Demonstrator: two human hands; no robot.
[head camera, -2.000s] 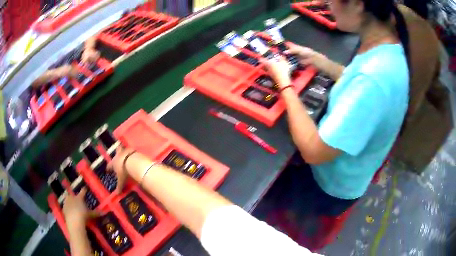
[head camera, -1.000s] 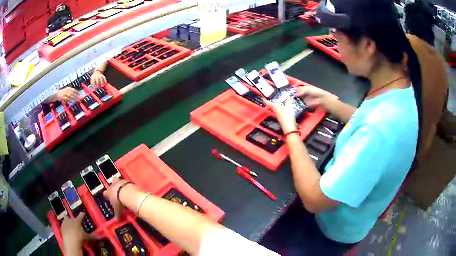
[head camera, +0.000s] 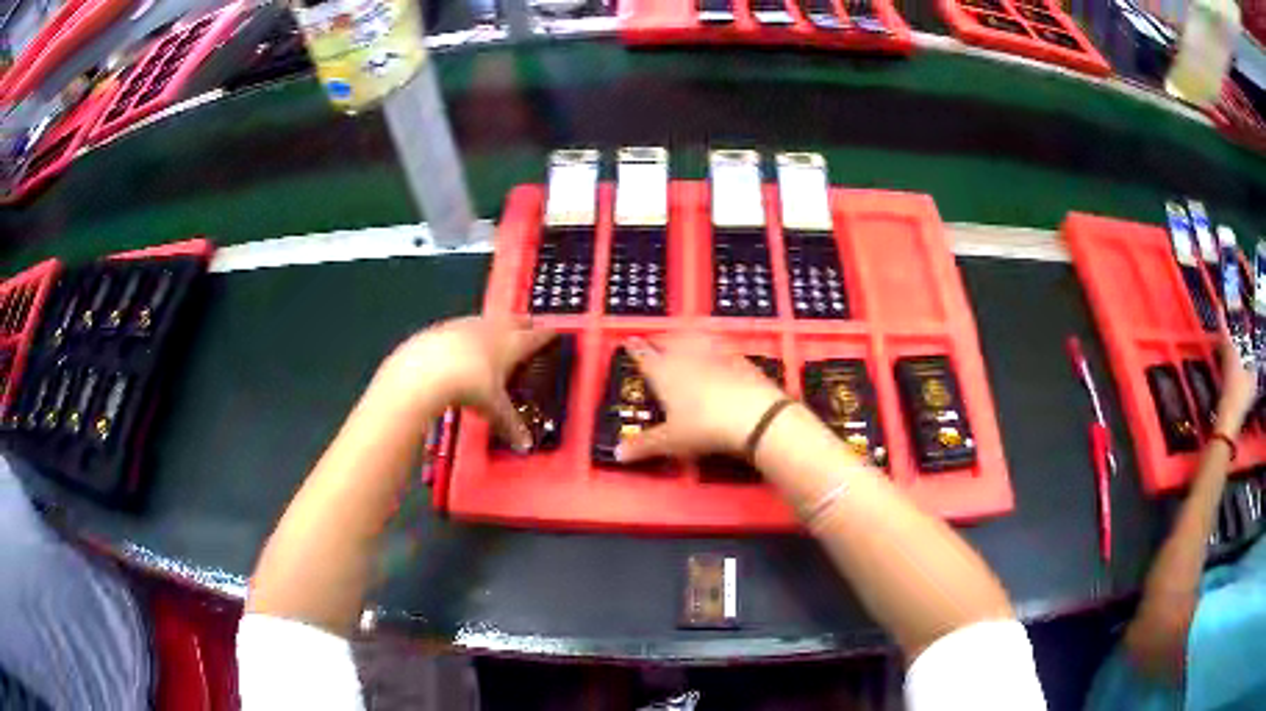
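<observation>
The red tray (head camera: 625, 497) lies in front of me with two rows of pockets. Several open flip phones (head camera: 743, 229) stand in its back row, screens white and black keypads below; the back-right pocket is bare. Closed black flip phones with gold emblems (head camera: 933, 413) lie in the front row. My left hand (head camera: 465, 364) spans the closed phone in the front-left pocket, fingers at its top and bottom ends. My right hand (head camera: 701, 400) spans the closed phone beside it the same way and partly covers the middle phone. Both phones are still in their pockets.
A battery (head camera: 710, 590) lies at the bench's front edge. A black tray (head camera: 104, 361) of phones is at left. Red pens (head camera: 1101, 479) lie right of the tray. At far right, a neighbour's arm (head camera: 1201, 486) reaches over another red tray (head camera: 1104, 306). A post holds a printed cup (head camera: 358, 53).
The view has swung left, so my tray is now centred. My hands have left the open phones in the back row and are now on closed phones in the front row.
</observation>
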